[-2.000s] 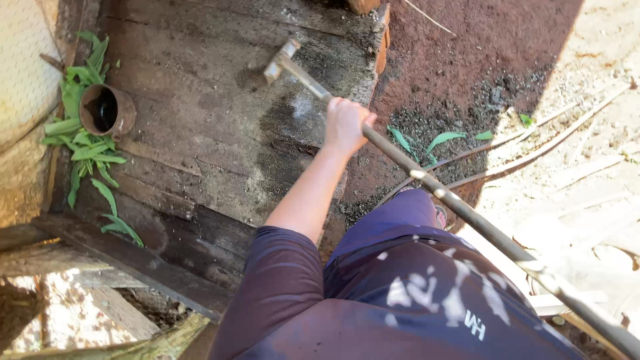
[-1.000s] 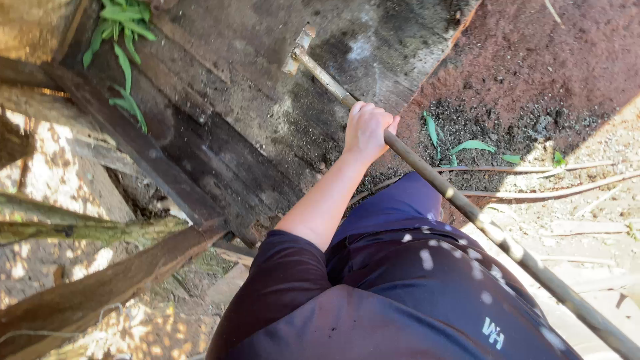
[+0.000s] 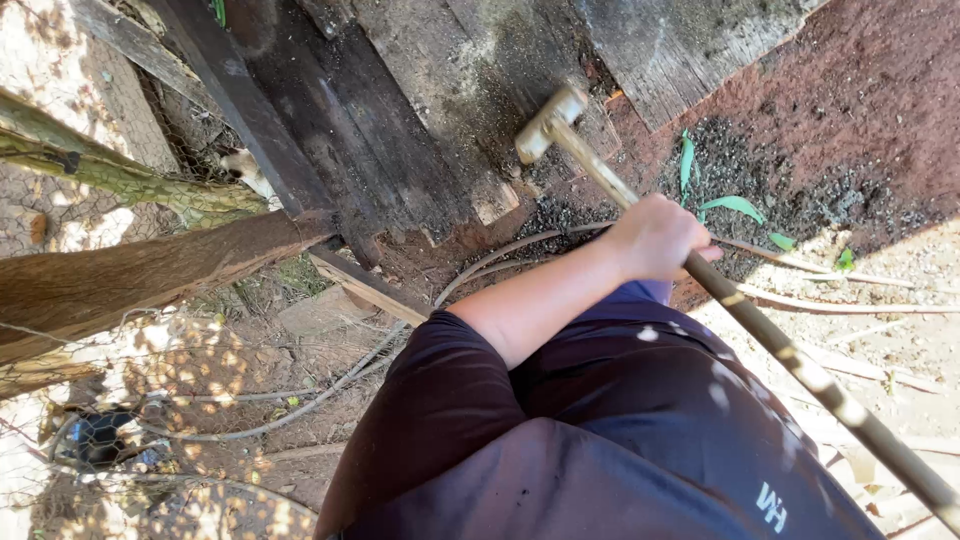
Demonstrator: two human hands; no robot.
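My left hand (image 3: 660, 236) is closed around the pole of a long-handled tool (image 3: 592, 161), a short way behind its pale, dirt-covered crosswise head (image 3: 551, 124). The head lies over the edge of weathered wooden boards (image 3: 420, 112) strewn with dark, gritty debris; whether it touches them I cannot tell. The pole runs down to the lower right and out of view. My right hand is not in view. Dark grit with pale specks (image 3: 735, 165) and a few green leaves (image 3: 731, 206) lie on reddish soil right of the boards.
A thick wooden post (image 3: 150, 270) and a mossy pole (image 3: 120, 165) stand at the left beside wire mesh. A hose or thin flexible pipe (image 3: 330, 390) curves over the ground near my legs. An animal, partly hidden, is behind the mesh (image 3: 251, 169).
The tool's head has moved from the middle of the boards to their edge, with my left hand still on the pole. The view has shifted, and the rusty can seen earlier is out of frame.
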